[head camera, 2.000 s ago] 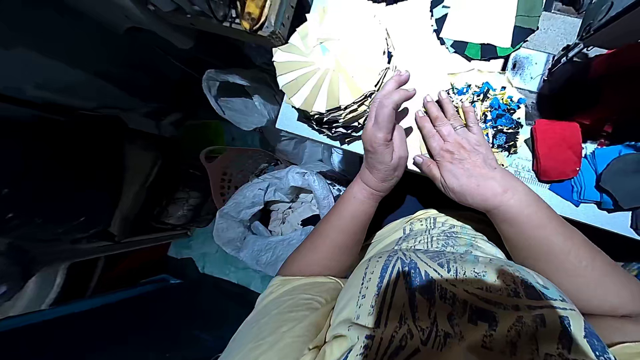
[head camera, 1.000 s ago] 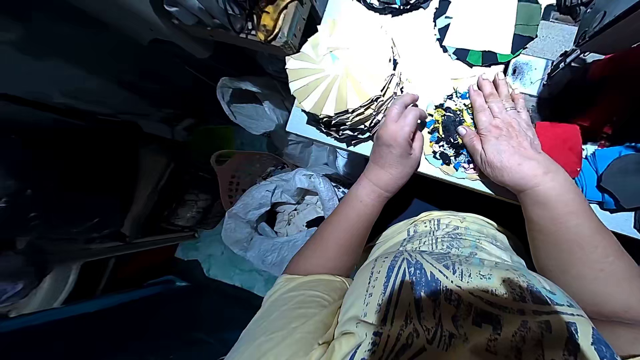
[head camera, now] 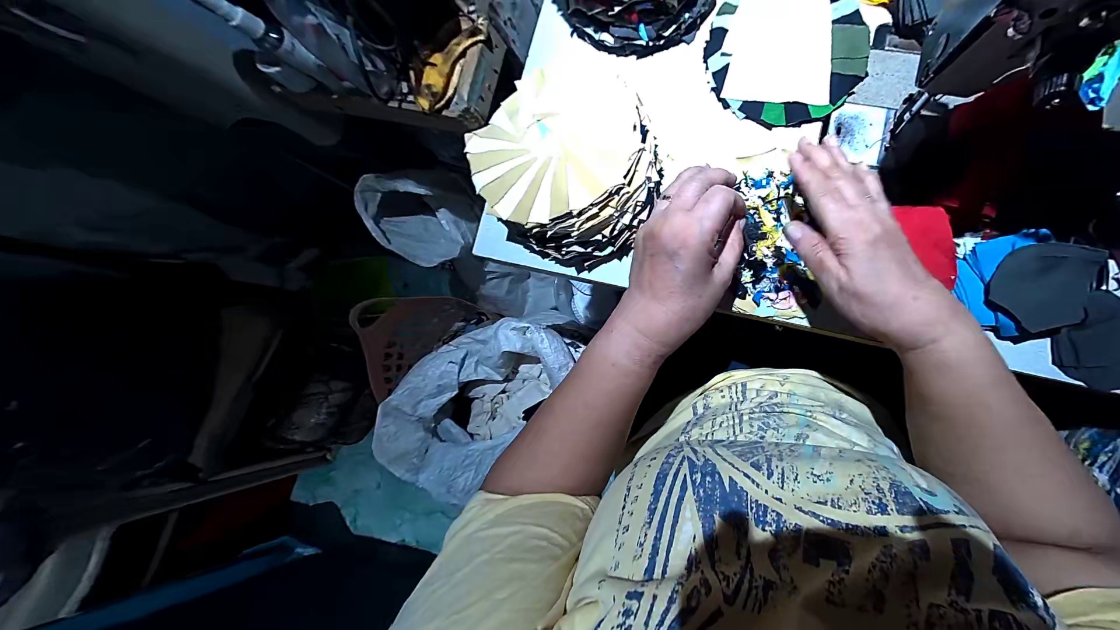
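Note:
Small multicoloured fabric scraps (head camera: 770, 241), in blue, yellow, black and white, lie heaped near the front edge of the white table (head camera: 551, 262). My left hand (head camera: 687, 249) is at the heap's left side, its fingers curled; whether they pinch any scrap is hidden. On the right side of the heap, my right hand (head camera: 844, 227) has its fingers extended and thumb apart, slightly blurred, with nothing seen in it. A round stack of cream and black fabric pieces (head camera: 560, 175) fans out left of my left hand. Folded red cloth (head camera: 926, 245) lies beside my right hand.
Farther back are a dark round fabric stack (head camera: 639, 22) and a round piece edged in green and black (head camera: 787, 109). Blue cloth (head camera: 993, 280) and dark grey pieces (head camera: 1046, 284) lie at right. Below left stand a plastic bag of scraps (head camera: 437, 455) and a pink basket (head camera: 411, 332).
My hands were close together over the scraps two seconds ago; they have moved apart to either side, leaving more of the heap visible. My left hand's fingers have curled.

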